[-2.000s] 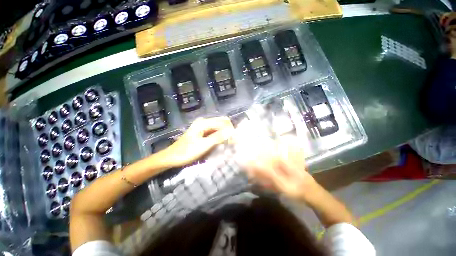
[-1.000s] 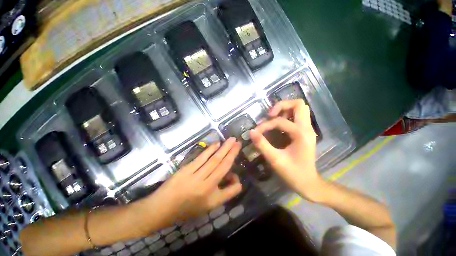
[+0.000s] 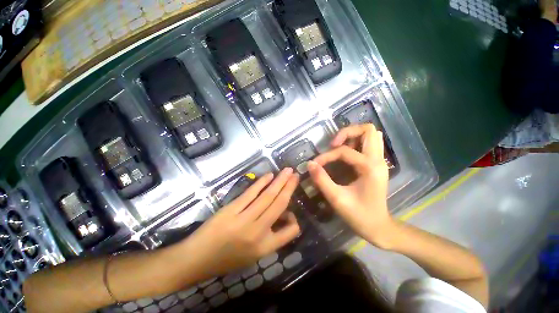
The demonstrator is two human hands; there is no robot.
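Observation:
A black phone housing lies back side up in a near-row pocket of the clear blister tray. A small pale oval adhesive pad is at its upper back. My right hand pinches at the pad's edge with thumb and forefinger; whether the pad touches the housing is hard to tell. My left hand lies over the near row, fingers extended, fingertips beside the pad, thumb apart, nothing seen in it. Both hands partly hide the housing. The adhesive sheet with rows of ovals lies below my left forearm.
Black phones fill the far row. A yellow board with an oval sheet is behind the tray. Round parts tray is at left. Another oval sheet lies on the green bench. Another person's dark sleeve is at upper right.
Since two seconds ago, the view has moved closer to the tray and my hands have come together over a near-row phone. Over the last second, they have barely moved.

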